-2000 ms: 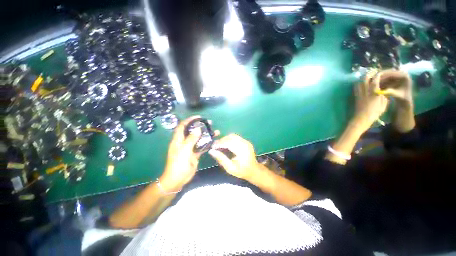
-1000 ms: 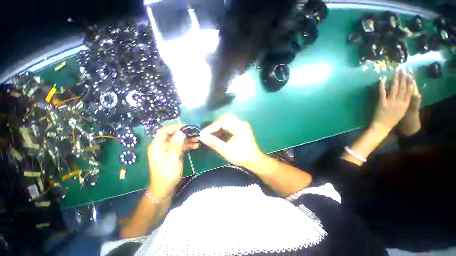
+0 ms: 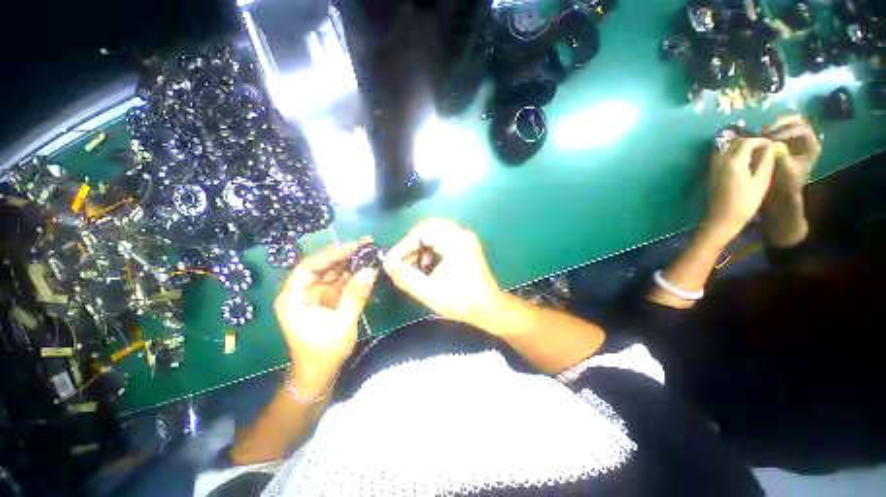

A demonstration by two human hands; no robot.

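Observation:
My left hand (image 3: 321, 306) holds a small dark round unit (image 3: 365, 258) in its fingertips, low over the green mat. My right hand (image 3: 442, 272) is just right of it, thumb and forefinger pinched together at the unit's right edge. Whether the right fingertips hold a tiny part cannot be told. A thin cable (image 3: 366, 325) hangs down below the left fingers. The big black blurred driver (image 3: 393, 116) stands above the hands, with its lower end over the mat and apart from the unit.
Ring boards (image 3: 233, 165) lie heaped left of the glaring white machine (image 3: 306, 73). Tangled wired modules (image 3: 87, 262) lie far left. Black housings (image 3: 520, 126) stand right of the driver. Another person's hands (image 3: 753, 180) work at the right, near more dark units (image 3: 733, 68).
Since two seconds ago, the held unit has tilted and sits lower and left, and my hands are closer together. The neighbour's hands went flat on the mat, then lifted and pinched something again.

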